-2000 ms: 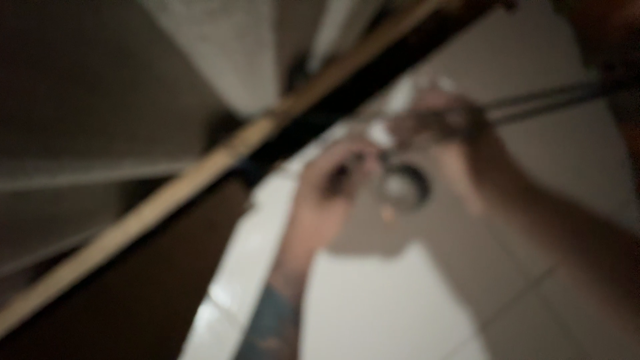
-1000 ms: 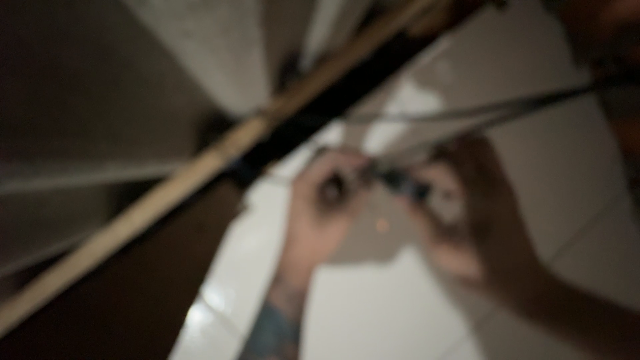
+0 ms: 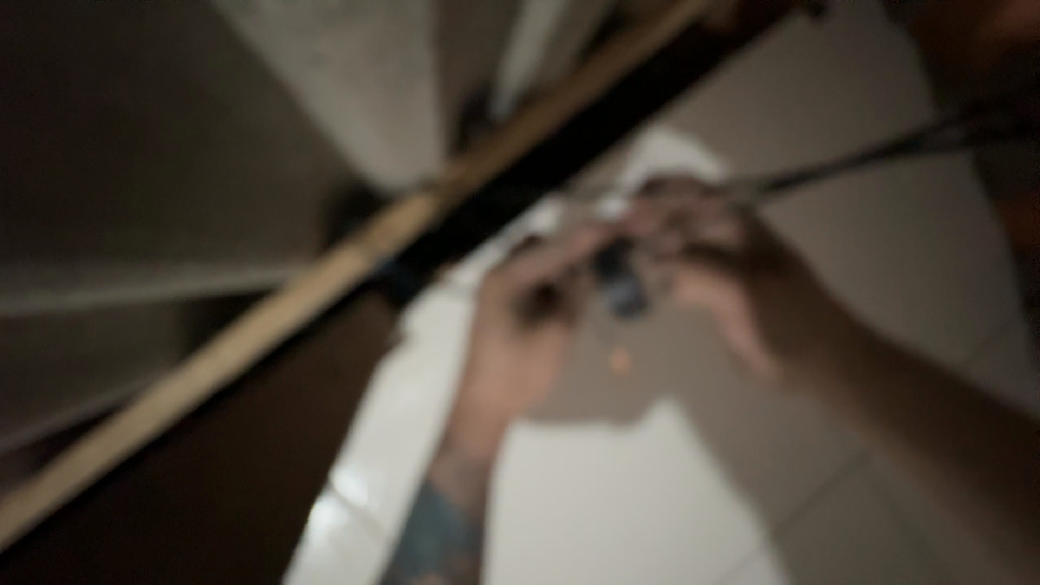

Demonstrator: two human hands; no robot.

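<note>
The view is blurred throughout. Near the middle, my left hand point(image 3: 532, 317) has its fingertips at a small dark object point(image 3: 621, 280), whose kind I cannot tell. My right hand point(image 3: 723, 252) meets it from the right, fingers bent over the object's upper end. Which hand bears the object is unclear. Thin dark cables point(image 3: 861, 156) run from the right edge to behind my right hand. Below both hands lies a light tiled surface point(image 3: 617, 496) with shadows across it.
A long, light wooden edge point(image 3: 325, 317) crosses diagonally from lower left to top, with a dark gap alongside. Grey panels or folds point(image 3: 357, 81) fill the upper left. A small orange spot point(image 3: 620, 361) shows below the hands. Dark shapes stand at the upper right.
My right hand has moved up from its place a second ago, closer over my left fingers. The dark object now points downward between the hands. The cables have shifted.
</note>
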